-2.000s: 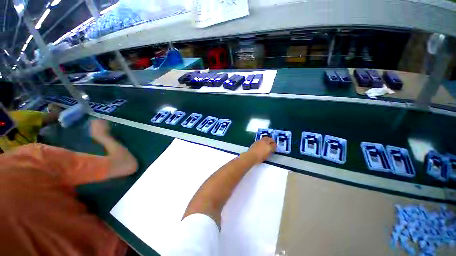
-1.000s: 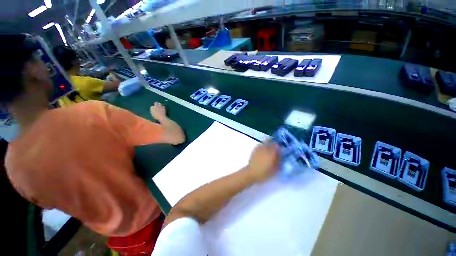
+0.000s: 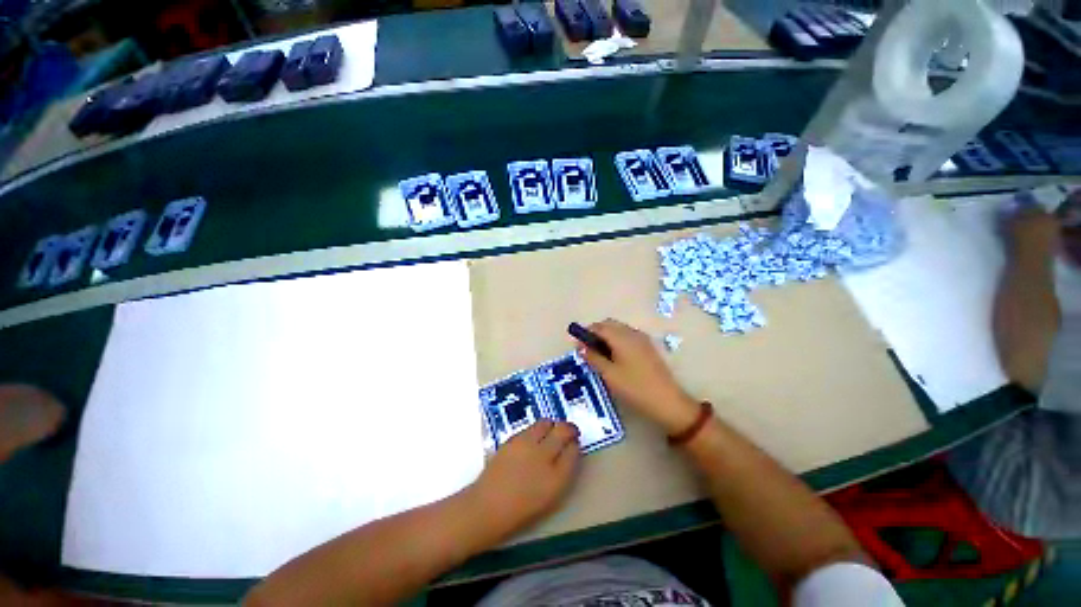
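Note:
Two pale blue housings with dark and white insides lie side by side on the brown board (image 3: 569, 291), the left one (image 3: 512, 406) and the right one (image 3: 583, 409). My left hand (image 3: 530, 468) rests its fingers on their lower edges. My right hand (image 3: 637, 370) is at the right housing's upper right edge, closed around a short black hand tool (image 3: 589, 340); the tool's working tip is hidden. A loose pile of small pale blue inserts (image 3: 723, 273) lies at the board's back right, with one stray insert (image 3: 672, 342) near my right hand.
Housings (image 3: 574, 184) lie along the green belt (image 3: 296, 202) behind the bench. A white sheet (image 3: 273, 415) is at left. A clear parts bag (image 3: 871, 225) and a whitish roll (image 3: 948, 65) are at right. Other people's arms show at both sides. A red stool (image 3: 936, 522) stands lower right.
The view has swung right and down. My left hand has brought two housings from the belt edge to the brown board. My right hand with the black tool has come into view.

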